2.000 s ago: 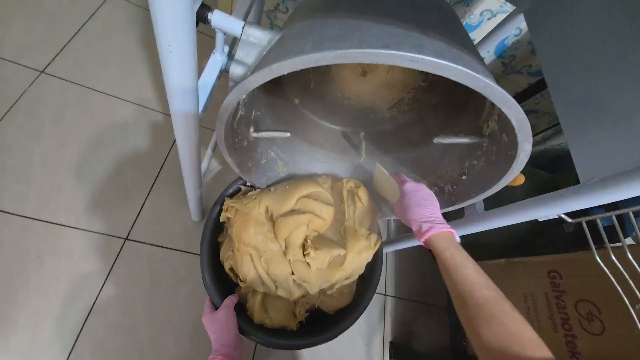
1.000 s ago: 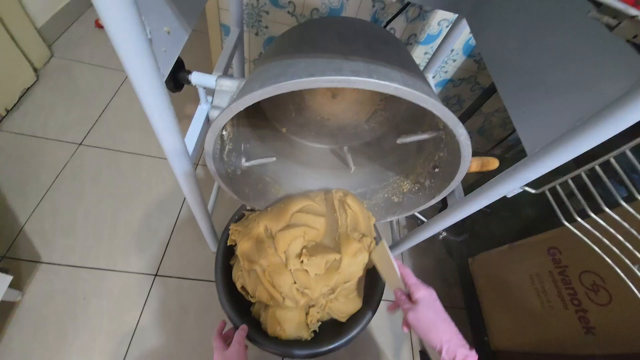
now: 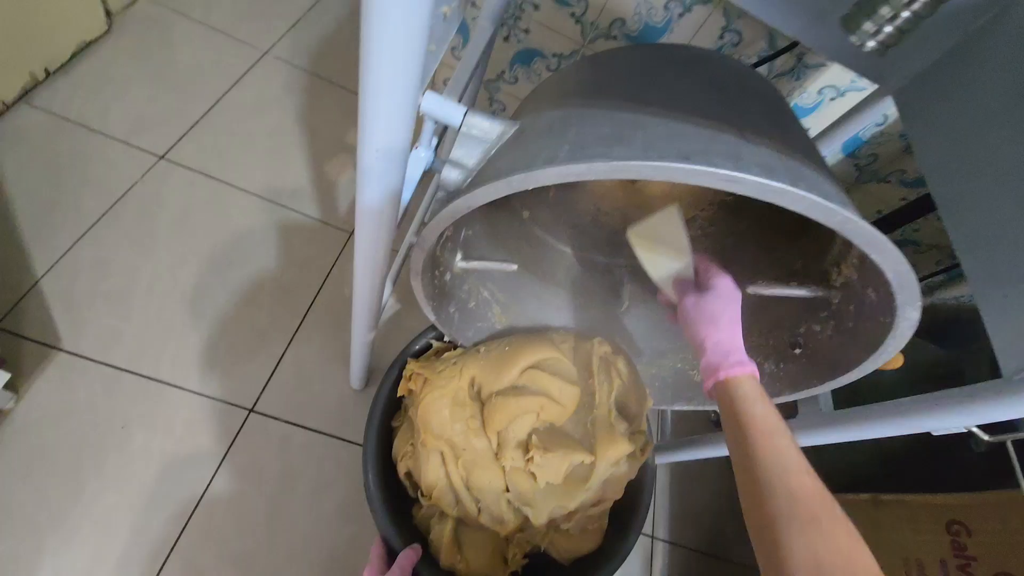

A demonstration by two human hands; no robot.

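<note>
My right hand (image 3: 712, 320), in a pink glove, grips a pale flat scraper (image 3: 662, 244) inside the mouth of a tilted metal mixing bowl (image 3: 664, 128). Thin smears of dough cling to the bowl's inner wall, where short metal bars stick out. Below its lower rim stands a dark round tub (image 3: 382, 464), heaped with soft tan dough (image 3: 512, 432). At the tub's lower left edge is my left hand (image 3: 392, 560), also gloved in pink; its thumb and part of the fingers show against the rim, and the rest is out of frame.
White metal frame legs (image 3: 380, 192) stand left of the bowl, and another white bar (image 3: 864, 416) runs to the right below it. A cardboard box (image 3: 936, 528) with printing lies at the lower right. Tiled floor (image 3: 120, 448) extends at the left; a patterned surface is behind the bowl.
My right hand with the scraper has moved from the tub's right edge up into the metal bowl. My left hand stays at the tub's rim. The view has shifted.
</note>
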